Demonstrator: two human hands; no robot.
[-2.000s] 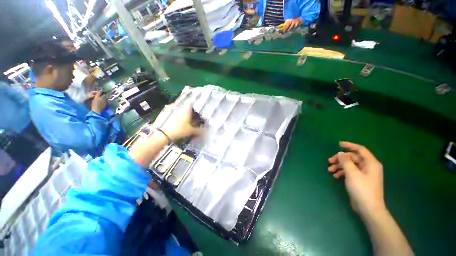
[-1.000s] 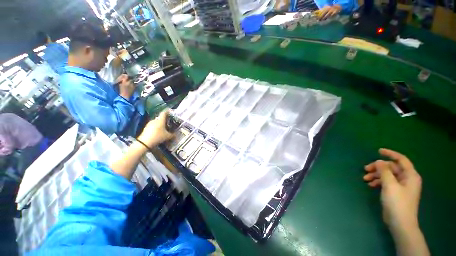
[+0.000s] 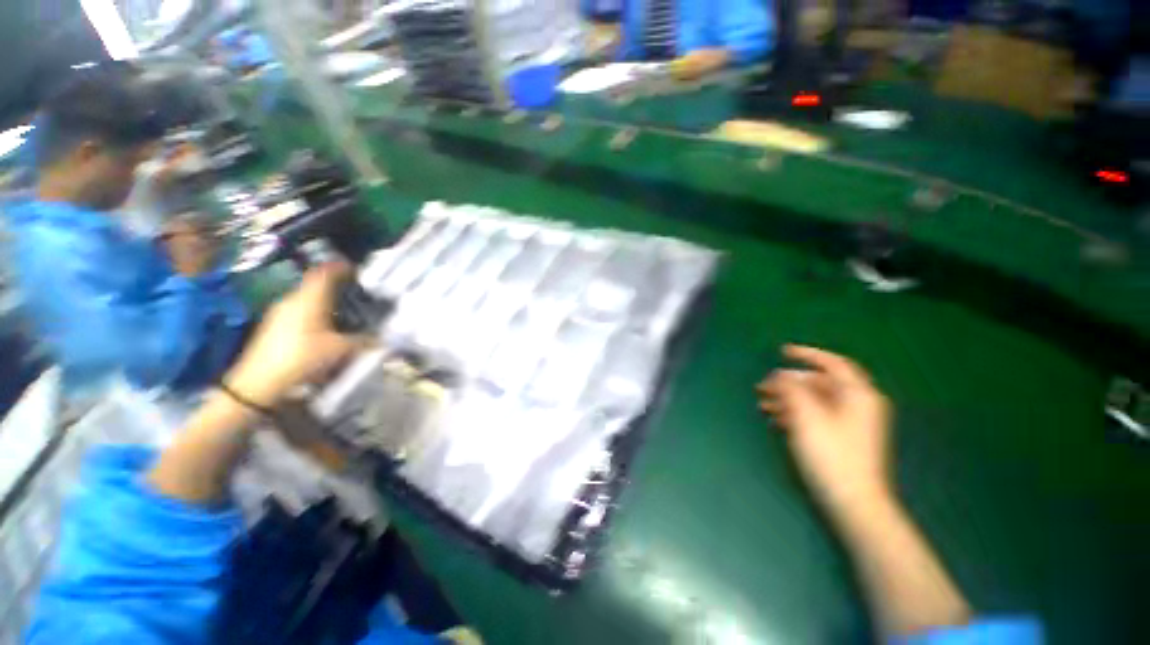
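Note:
The picture is blurred. A black-edged parts tray (image 3: 583, 536) lies on the green surface, mostly covered by a wrinkled whitish liner (image 3: 542, 334). Pale gold-edged housings (image 3: 410, 401) show in uncovered pockets at its near left. My left hand (image 3: 296, 338) is over the tray's left corner, with thumb and fingers around a dark piece (image 3: 362, 306) that looks like a phone housing; blur hides its details. My right hand (image 3: 832, 422) is over the green surface right of the tray, fingers loosely curled and apart, holding nothing.
A dark and white phone part (image 3: 883, 273) lies beyond my right hand, and another (image 3: 1129, 410) at the right edge. A person in blue (image 3: 114, 252) sits at left beside a black box (image 3: 322, 214). A rail (image 3: 933, 195) runs across the far side. Grey-white trays stand lower left.
The view has swung, shifting the scene left since one second ago. My left hand has risen slightly from the tray's left edge with the dark piece. My right hand stays empty.

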